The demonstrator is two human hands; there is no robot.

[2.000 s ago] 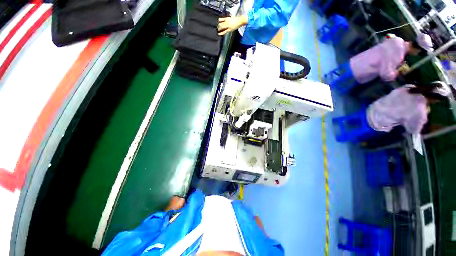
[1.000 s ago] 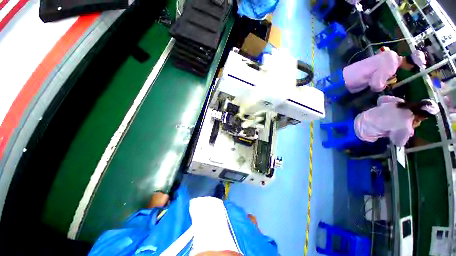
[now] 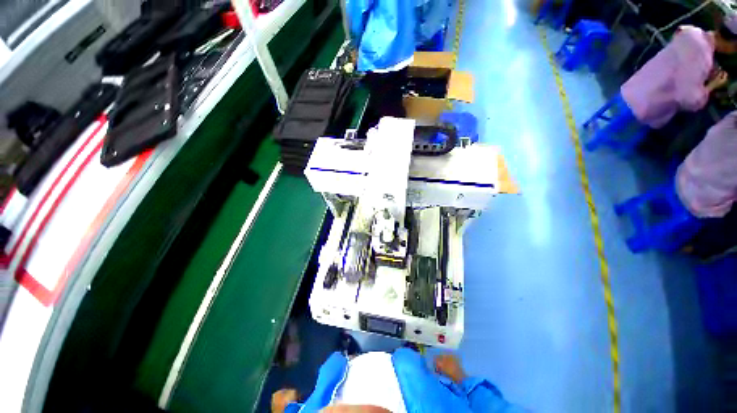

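The white benchtop machine [image 3: 327, 179] stands in front of me, beside the green conveyor. Its machine head [image 3: 389, 234] is over the middle, between the left fixture [image 3: 353, 256] and the dark right fixture [image 3: 423, 284]. The control panel [image 3: 381, 325] is on its front edge. My left hand [image 3: 284, 399] is small and blurred at the bottom edge, left of my body. My right hand [image 3: 449, 368] is low in the picture, right of my body, below the machine's front. Neither hand touches the machine. The fingers of both are unclear.
A stack of black trays [image 3: 307, 113] lies on the green conveyor belt [image 3: 267, 266]. More black trays [image 3: 145, 113] lie on the white, red-striped shelf [image 3: 61, 242]. An open cardboard box [image 3: 461, 86] is behind the machine. People in blue and pink smocks and blue stools [image 3: 650, 222] are around.
The view has turned and shifted, showing more of the upper shelf. The machine head is now centred between the beds. My right hand has come into clearer view; my left hand is lower in the picture.
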